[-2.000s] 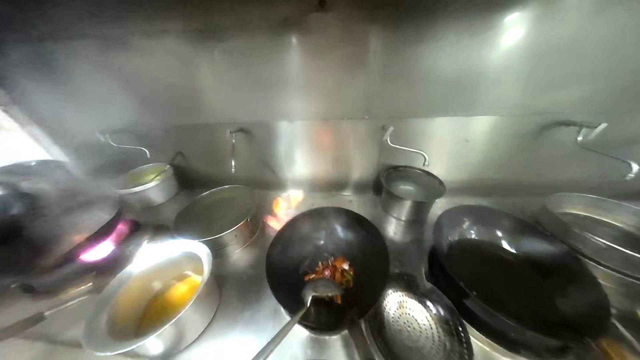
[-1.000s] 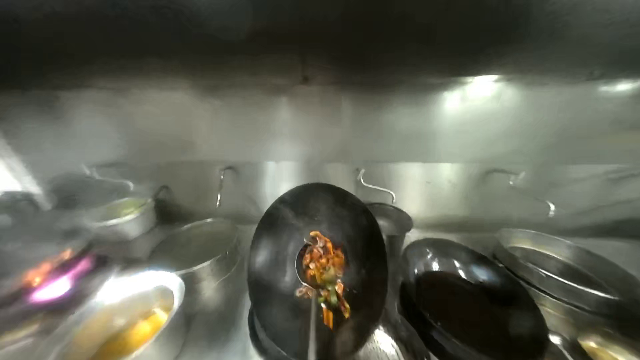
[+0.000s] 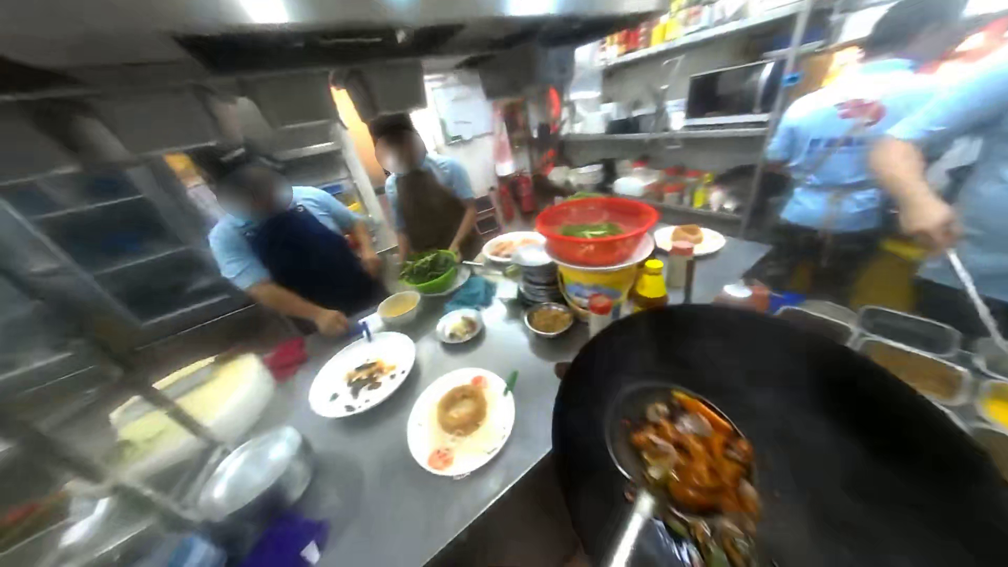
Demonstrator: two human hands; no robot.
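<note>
A black wok [image 3: 850,394] fills the lower right, close to the camera and beside the metal counter's edge. Inside it a metal ladle [image 3: 635,520] runs up from the bottom edge, its bowl full of glossy reddish-brown cooked food [image 3: 697,465], with more food just below. Neither of my hands shows clearly; what holds the wok and the ladle is out of sight. On the counter, left of the wok, lie a white plate with a brown ring-shaped food [image 3: 461,410] and tomato slices, and another white plate [image 3: 324,386] with dark food pieces.
A steel counter [image 3: 378,480] bears a red colander [image 3: 594,248] on a yellow bucket, a green basket of leaves [image 3: 429,272], bowls and bottles. Two people stand across it at the left. Two more are at the right, one arm near metal food containers [image 3: 913,366].
The view has swung from the stove and steel wall to the counter. The wok, with food and ladle, has been lifted off the stove and is now beside the counter.
</note>
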